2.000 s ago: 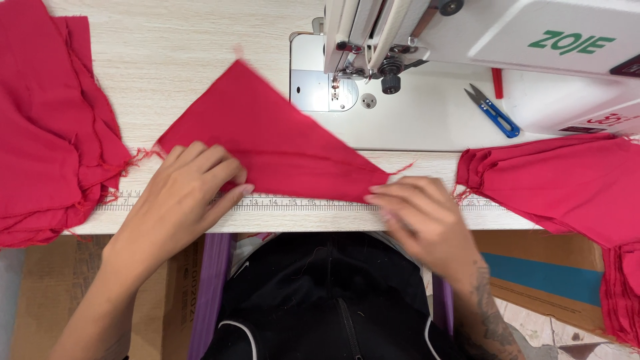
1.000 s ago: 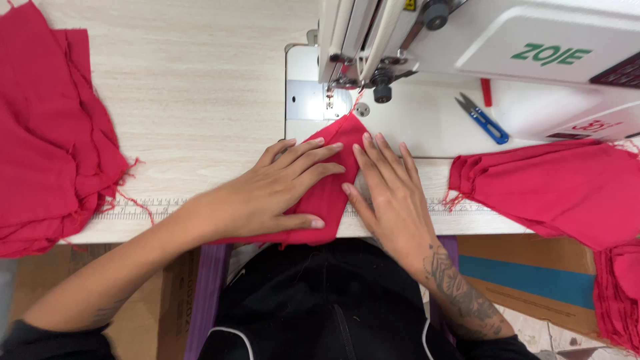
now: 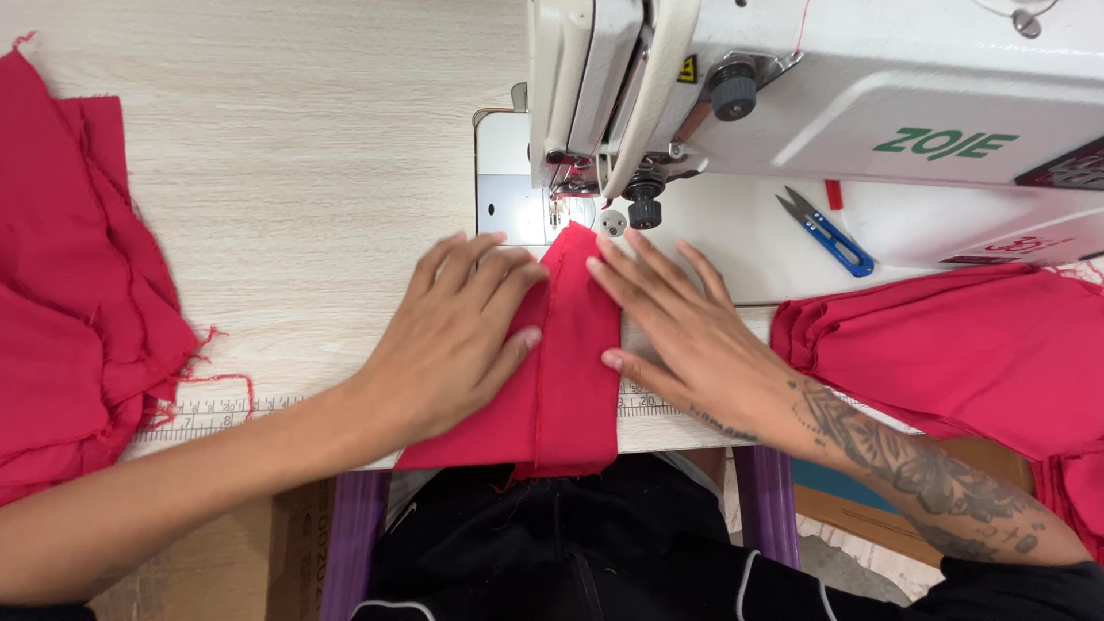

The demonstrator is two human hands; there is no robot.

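A folded red fabric piece (image 3: 578, 345) lies on the table edge, its pointed end just below the presser foot (image 3: 556, 210) of a white ZOJE sewing machine (image 3: 828, 95). A stitched seam runs along its length, and its lower end hangs over the edge towards my lap. My left hand (image 3: 474, 323) rests flat on the left part of the fabric, fingers spread. My right hand (image 3: 681, 323) touches the fabric's right edge with thumb and fingertips. Neither hand grips it. The fabric is not under the presser foot.
Stacked red fabric pieces (image 3: 78, 285) lie at the left, and more red pieces (image 3: 931, 345) at the right. Blue-handled thread snips (image 3: 828, 233) and a small red object (image 3: 833, 194) lie on the machine bed. A measuring tape (image 3: 216, 418) runs along the table's front edge.
The red piece, a wide triangle two seconds ago, has been turned and folded narrower, with its point towards the machine. Both hands have moved from its lower edge to its sides.
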